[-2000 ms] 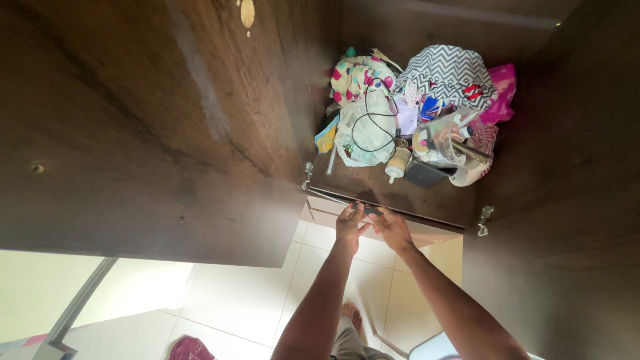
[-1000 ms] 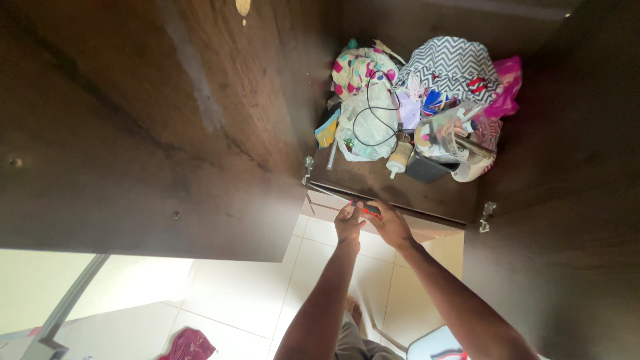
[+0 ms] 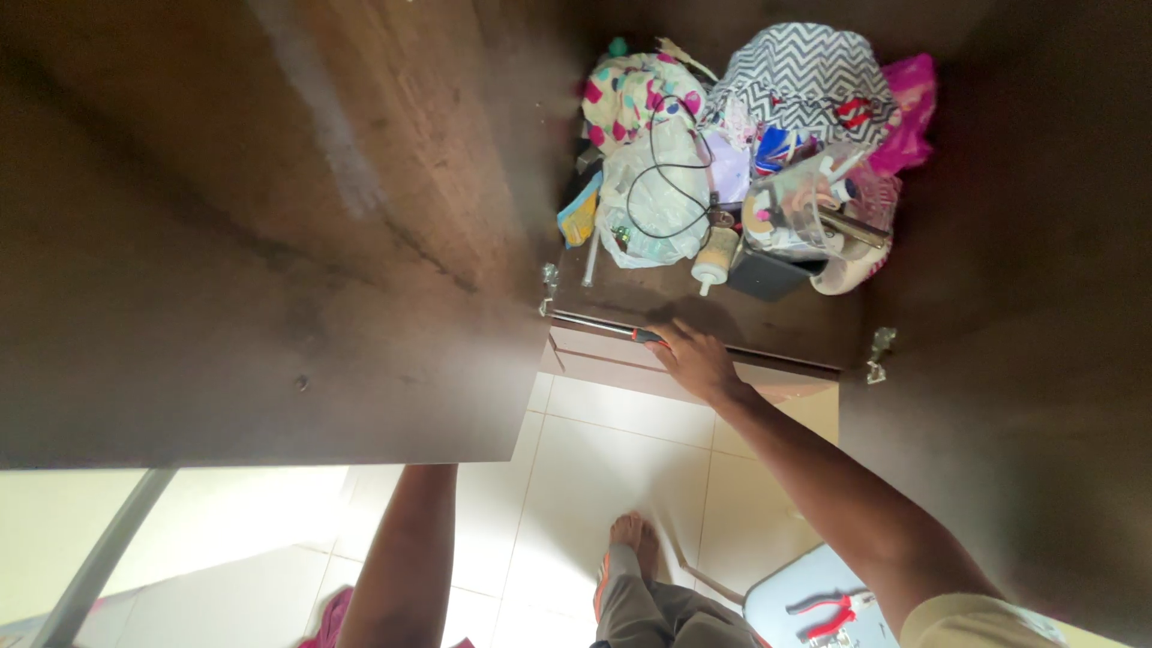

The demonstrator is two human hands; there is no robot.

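My right hand (image 3: 697,360) is closed around the black and red handle of a long-shafted screwdriver (image 3: 643,335) at the front edge of a dark wooden cabinet shelf. The metal shaft points left, towards the hinge (image 3: 548,288) of the left cabinet door (image 3: 270,270). My left forearm reaches up behind that door, which hides my left hand. Another hinge (image 3: 879,355) is at the right side of the opening.
On the shelf lie a chevron-patterned cloth (image 3: 810,81), a plastic bag (image 3: 652,193), a black cable, a bottle (image 3: 715,256) and a clear container (image 3: 792,211). Red-handled pliers (image 3: 832,616) rest on a light surface (image 3: 783,589) at the lower right.
My left hand has left the screwdriver and moved left, behind the door. My right hand stays near the shelf edge with the screwdriver.
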